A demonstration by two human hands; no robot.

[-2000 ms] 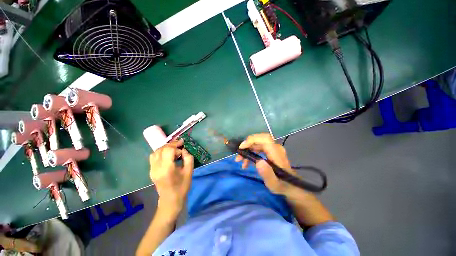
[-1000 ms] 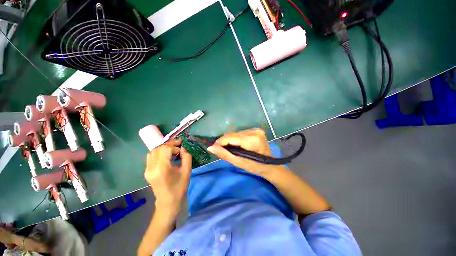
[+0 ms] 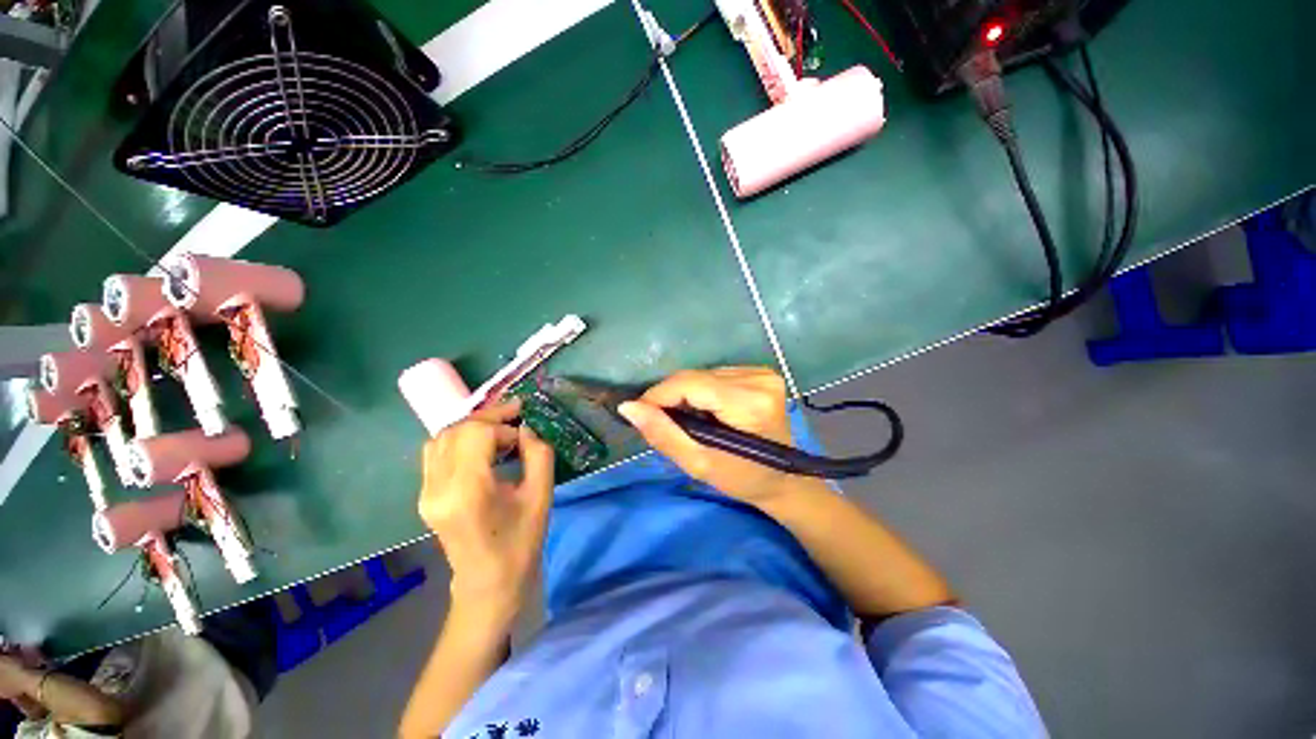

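A handheld unit lies near the bench's front edge, with its pink barrel (image 3: 435,393) at the left and its white handle shell (image 3: 537,357) pointing up right. The green circuit board (image 3: 563,426) is beside the handle. My left hand (image 3: 484,469) is at the unit, its thumb and fingers on the board's left end. My right hand (image 3: 722,433) holds the black soldering iron (image 3: 765,449) like a pen, its tip pointing left at the board. Whether the tip touches the board cannot be told.
Several waiting units (image 3: 173,459) lie at left. A black fume fan (image 3: 300,142) stands at upper left. A separate unit (image 3: 803,130) lies at top, beside the black soldering station (image 3: 996,29) with its cables. Blue stools (image 3: 1195,311) and a person's arm (image 3: 65,696) show beyond the bench.
My right hand has brought the iron left to the board, then drawn back slightly to the right. My left hand stays at the unit. The station's red light now shows.
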